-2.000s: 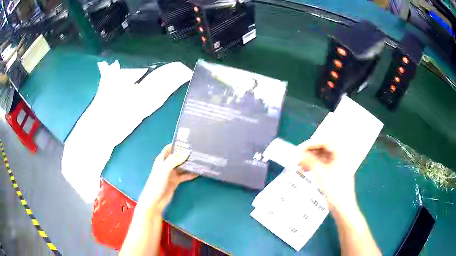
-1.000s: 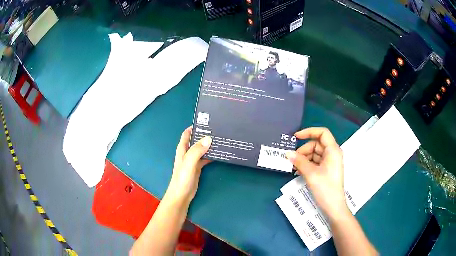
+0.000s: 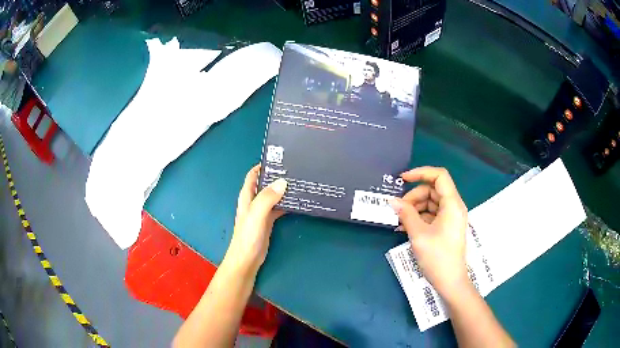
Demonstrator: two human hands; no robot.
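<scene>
A black retail box (image 3: 333, 146) is held up over the worktop with its back, showing a photo of a person and white text, towards me. My left hand (image 3: 257, 207) grips its lower left edge, thumb on the back, fingers hidden behind. A white barcode label (image 3: 372, 206) lies at the box's lower right corner. My right hand (image 3: 434, 221) has its thumb and fingertip at the label's right end; whether the label is fully stuck there I cannot tell. Label sheets (image 3: 523, 234) lie under and beside my right hand.
White backing paper (image 3: 153, 129) is heaped at left on the teal worktop (image 3: 197, 180). Black boxes stand on the green conveyor belt (image 3: 469, 88) beyond. A red stool (image 3: 166, 265) is below the worktop's edge. A black slab (image 3: 578, 323) lies at lower right, near crinkled plastic (image 3: 604, 234).
The label came from beside the box in my right hand onto its lower right corner. The box was raised and turned more upright. Belt boxes and label sheets appear shifted right in view.
</scene>
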